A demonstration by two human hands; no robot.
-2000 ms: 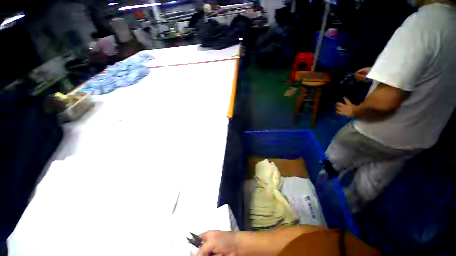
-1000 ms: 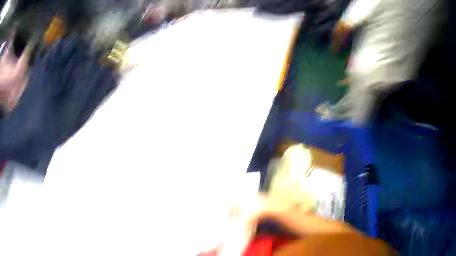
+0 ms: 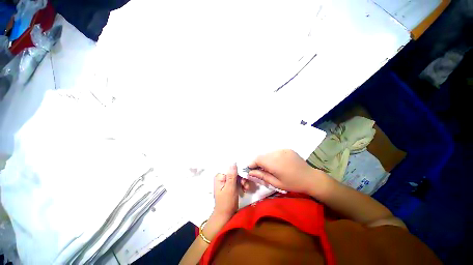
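A white garment lies at the table's near edge, washed out by glare. My left hand pinches its edge, thumb up. My right hand is just right of it, fingertips nearly touching the left, closed on small dark snips whose tip shows at the fingertips. The rest of the snips is hidden in the hand. Folded white garments are stacked at the left, edges showing as ridges. A large white pile spreads beyond my hands.
A blue bin with cream cloth and a printed white bag stands right of the table. The table's orange-brown edge shows at upper right. A red basket and clear plastic are at upper left.
The view has swung down and left to the table's near edge. Both my hands now show together at the cloth; earlier only the right arm was in view. The other person is out of view.
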